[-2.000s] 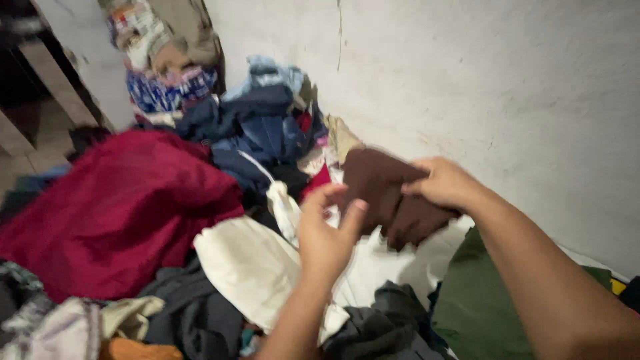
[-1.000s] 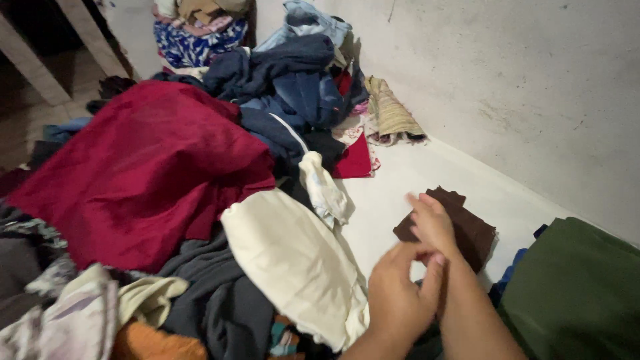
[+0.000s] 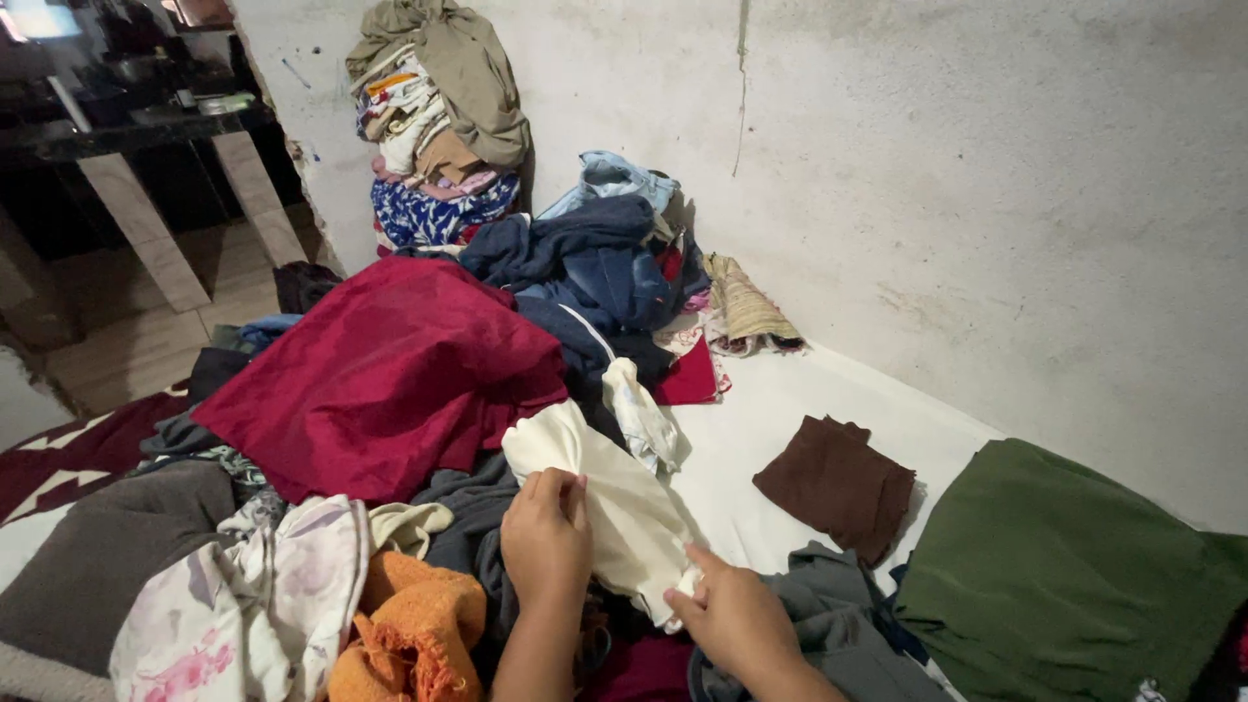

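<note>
A cream cloth garment lies across the heap of clothes at the middle. My left hand pinches its near left edge between thumb and fingers. At its lower right end, my right hand grips the edge of the same cloth. The folded dark brown cloth lies flat on the white sheet, right of both hands and apart from them. Just above the cream cloth is a small bunched white cloth with a cord.
A large crimson cloth covers the heap on the left. Orange cloth and a floral white garment lie near the front. Folded green cloth sits at right. Navy clothes and a tall clothes stack are by the wall.
The brown cloth, held in my hands two seconds ago, now lies on the white sheet. Both hands have moved left from it and taken hold of the cream cloth.
</note>
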